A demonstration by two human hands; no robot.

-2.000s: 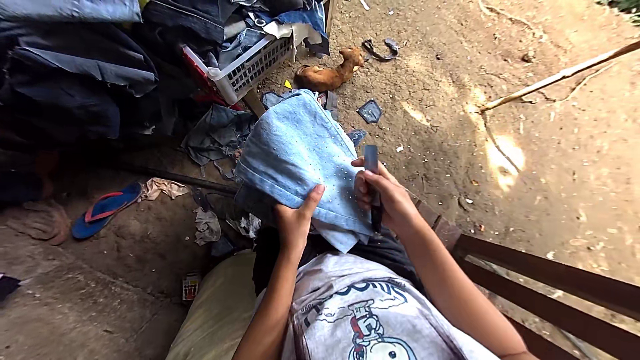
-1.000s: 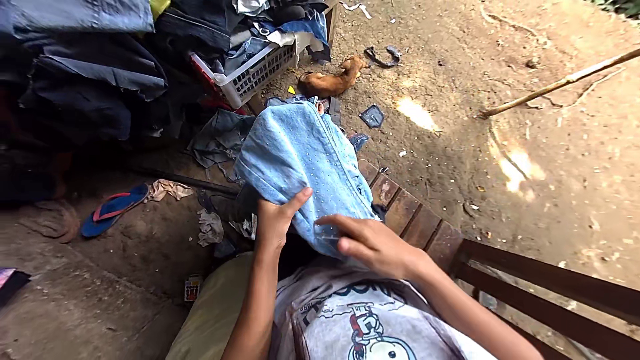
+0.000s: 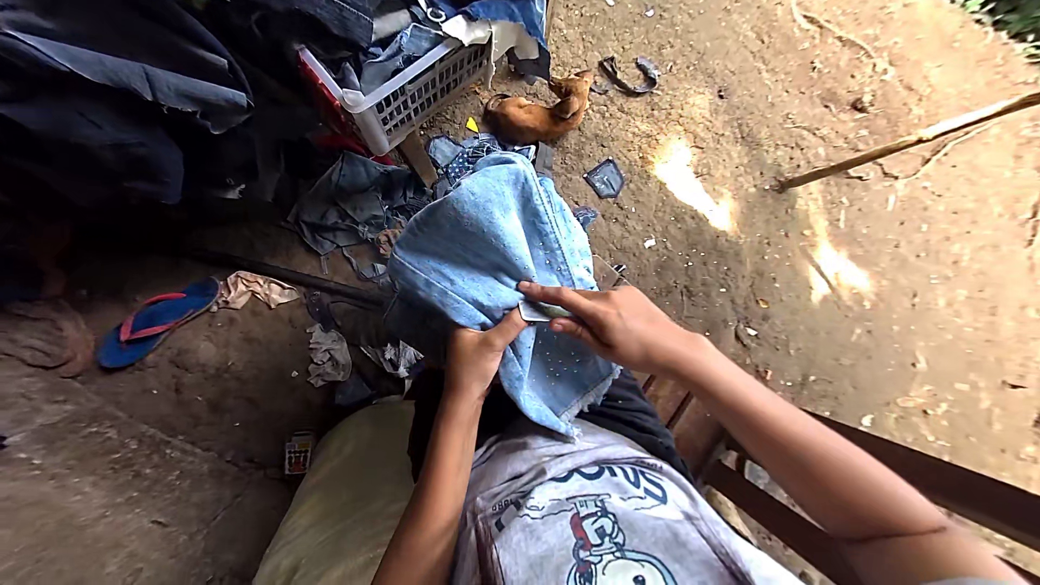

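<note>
A piece of light blue denim (image 3: 463,252), dotted with small studs and frayed at its lower edge, lies over my lap. My left hand (image 3: 479,349) grips its near left part, with the thumb on top and the fingers hidden beneath the cloth. In my right hand (image 3: 609,321) is a small flat blade (image 3: 533,312), its handle mostly covered by the palm. The index finger stretches along the blade, which lies against the denim right beside my left thumb.
A plastic crate (image 3: 406,97) full of denim stands ahead, near a brown dog (image 3: 540,118) lying on the dirt. A blue flip-flop (image 3: 154,325) is at the left. A wooden slatted bench (image 3: 780,520) borders my right side, and a stick (image 3: 902,145) slants across the right.
The blade was held upright in my right hand two seconds ago; now it lies flat at the cloth beside my left thumb. The denim has shifted and bunched under my hands.
</note>
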